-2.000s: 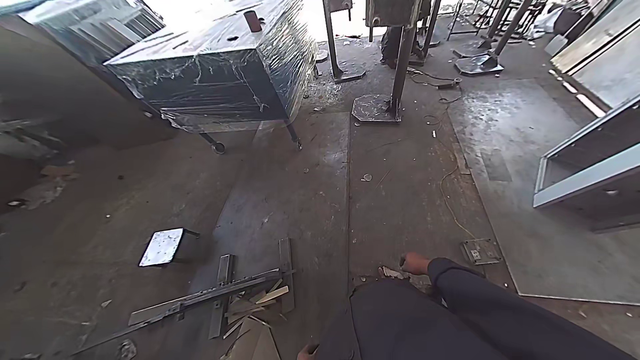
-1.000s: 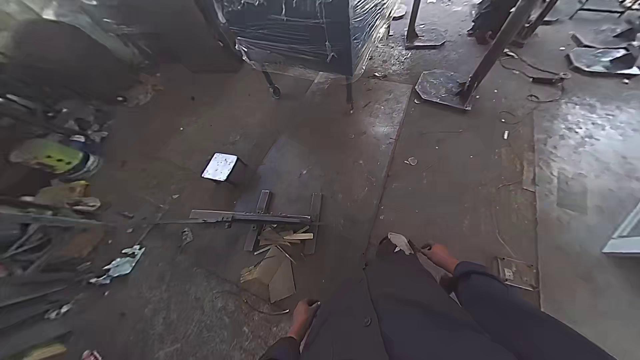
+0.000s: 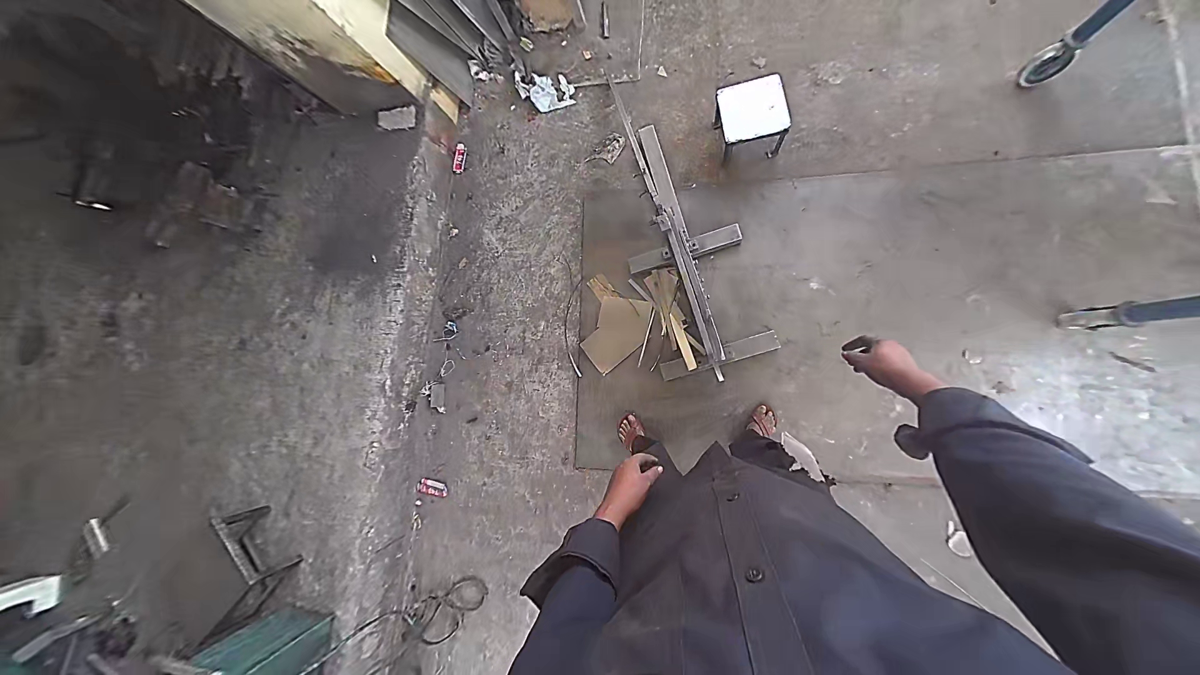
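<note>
My left hand [image 3: 630, 487] hangs at the lower middle, beside the front of my dark coat, its fingers curled; whether something is in them cannot be told. Out to the right, over the floor, is my right hand [image 3: 886, 364], with something small and dark at its fingertips, too unclear to name. Ahead of my feet a long metal bar assembly [image 3: 692, 272] lies across two short metal channel pieces [image 3: 750, 347]. Wood strips [image 3: 677, 328] and a brown cardboard piece [image 3: 617, 333] lie beside it. A small white-topped stool [image 3: 753, 108] stands beyond.
Blue legs with casters [image 3: 1048, 64] stand at the right. Metal sheets [image 3: 433, 47] lean at the upper left, near crumpled plastic [image 3: 546, 92]. Two red cans [image 3: 458, 157] lie on the floor. A coiled cable [image 3: 450, 600] and a green box [image 3: 267, 642] are at the lower left.
The view has swung left and down. My left hand, barely in sight two seconds ago, now shows fully. My right arm reaches farther out from my body than one second ago.
</note>
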